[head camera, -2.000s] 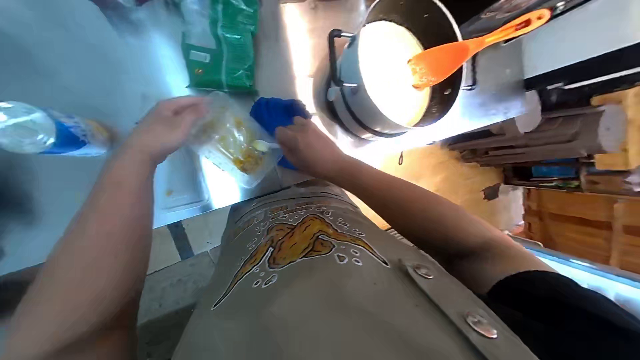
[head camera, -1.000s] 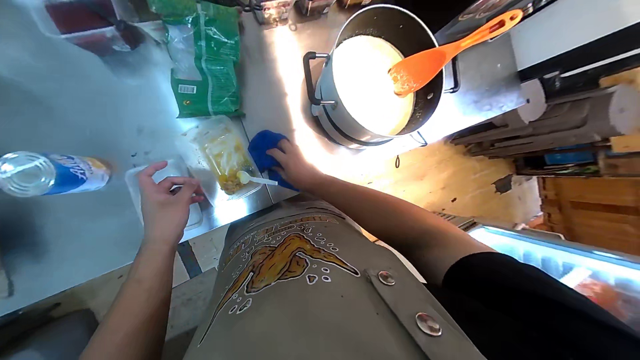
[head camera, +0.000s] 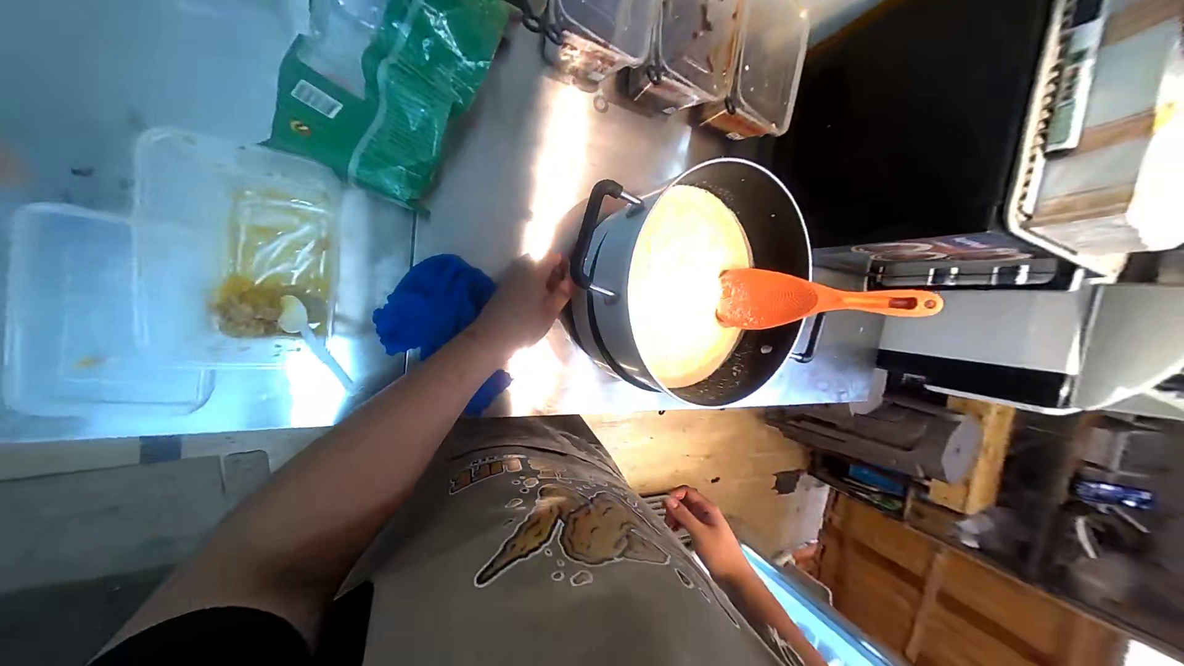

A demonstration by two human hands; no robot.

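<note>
My left hand (head camera: 527,301) is at the near side of a deep pot (head camera: 610,305), its fingers beside the black pot handle (head camera: 585,240); whether they grip it is unclear. Pale liquid fills part of the pot, and an orange rice paddle (head camera: 786,299) lies across its rim, blade in the liquid. Low in front of the apron, my right hand (head camera: 698,523) holds nothing, its fingers loosely bent. A crumpled blue cloth (head camera: 435,305) lies left of my left hand. Farther left, a clear plastic container (head camera: 185,250) holds yellowish food and a white spoon (head camera: 319,347).
A green plastic bag (head camera: 416,102) lies behind the container, and a translucent lid or tray (head camera: 65,305) at its left. Several clear bins (head camera: 684,55) stand at the back. Right of the pot are a black appliance (head camera: 916,120) and the metal counter's edge.
My right hand has let go of the blue cloth and moved down to the right. My left hand has moved right from near the container to the pot. The view has shifted strongly.
</note>
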